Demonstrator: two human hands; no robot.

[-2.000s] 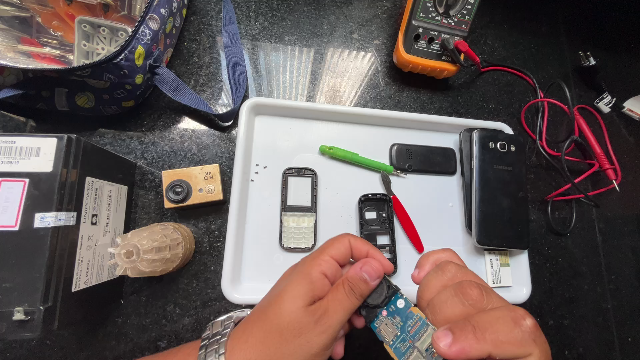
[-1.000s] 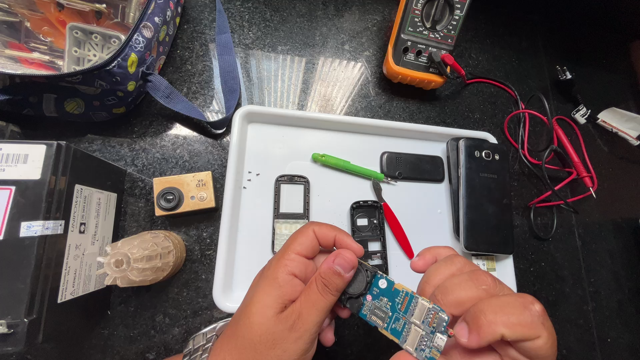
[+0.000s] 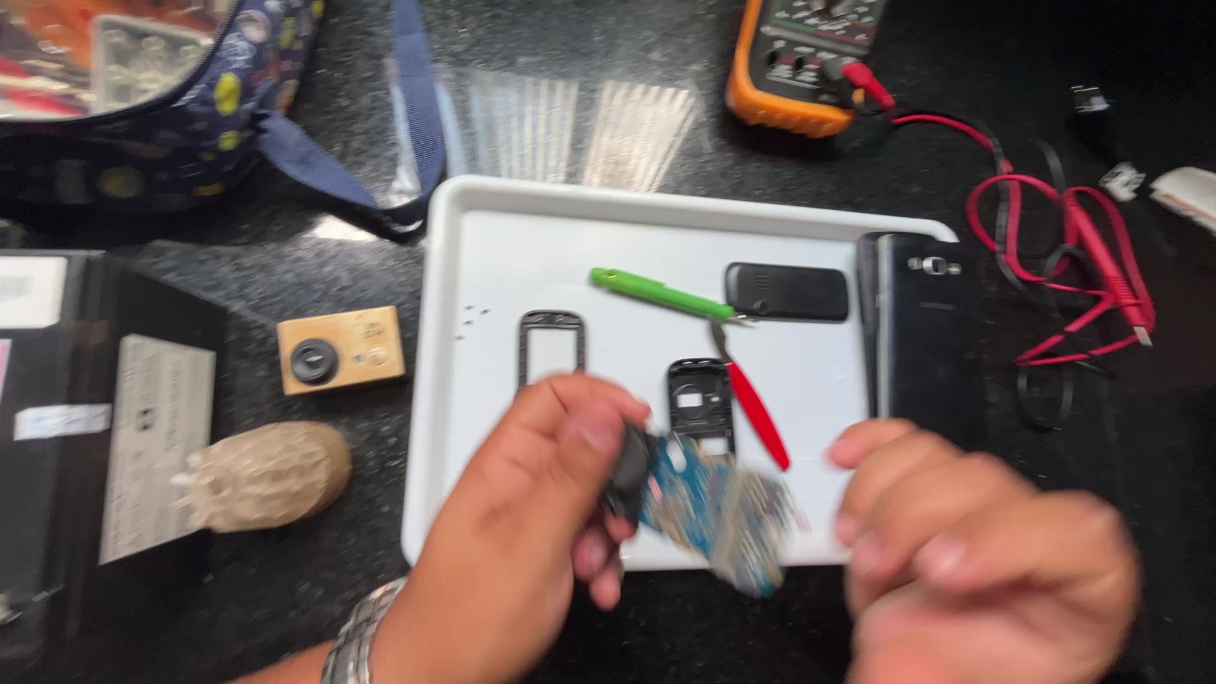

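My left hand (image 3: pixel 532 503) pinches the black end of a blue phone circuit board (image 3: pixel 712 508) between thumb and fingers; the board is blurred. To its right, my right hand (image 3: pixel 978 541) is apart from the board with its fingers curled, and whether it holds anything cannot be told. Past the board, a black phone frame (image 3: pixel 700 394) lies in the white tray (image 3: pixel 807 218), beside a red pry tool (image 3: pixel 758 413). A green screwdriver (image 3: pixel 660 294) points at a black back cover (image 3: pixel 787 292). My left hand partly hides a phone front housing (image 3: pixel 553 328).
Dark smartphones (image 3: pixel 931 351) lie at the tray's right side. Beyond are an orange multimeter (image 3: pixel 793 104) and its red lead (image 3: pixel 1012 180). On the left are a gold action camera (image 3: pixel 342 350), a beige textured object (image 3: pixel 275 475), a black box (image 3: pixel 161 285) and a patterned bag (image 3: pixel 190 161).
My right hand has moved away from the board to the right. My left hand has kept hold of the board throughout. The front housing's keypad, visible two seconds ago, is now hidden behind my left hand.
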